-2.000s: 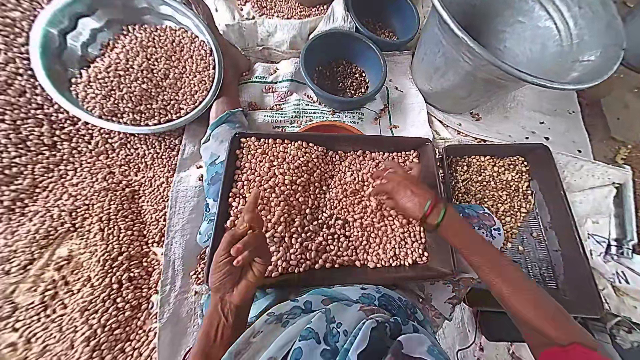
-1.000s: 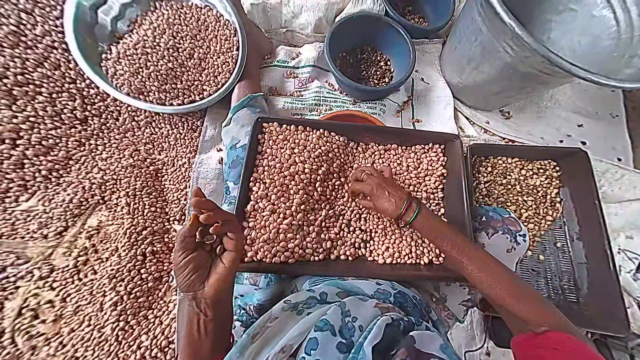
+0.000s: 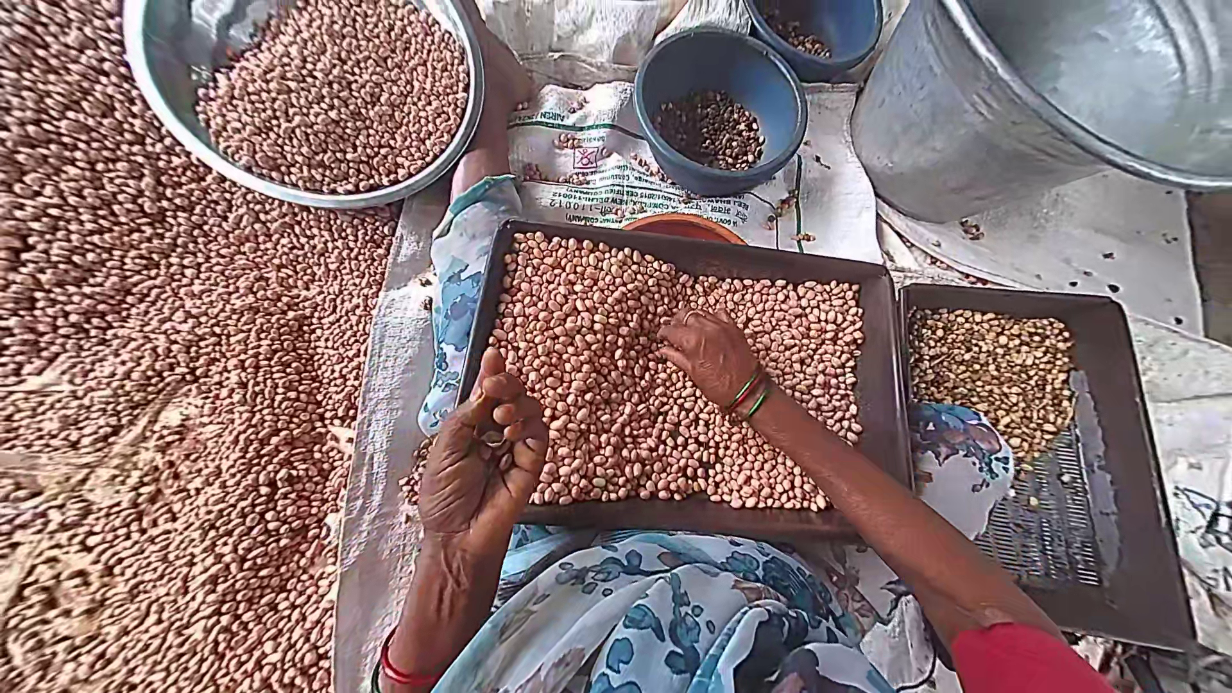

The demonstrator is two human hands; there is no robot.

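A dark rectangular tray lies across my lap, spread with pinkish-brown nuts or beans. My right hand, with green and red bangles at the wrist, reaches into them near the tray's middle, fingertips down at the surface; whether it pinches one is hidden. Palm up with curled fingers, my left hand is at the tray's left edge and cups a few small pieces, seen between the fingers. A second dark tray with a slotted bottom adjoins on the right, holding smaller yellow-brown pieces.
A large heap of the same nuts or beans covers the left side. A metal basin of them stands at upper left. Beyond the tray are two blue bowls with dark bits, an orange rim and a large metal tub.
My right hand has moved left from the right part of the tray toward its middle. The left hand's fingers, with one extended two seconds ago, are now more curled.
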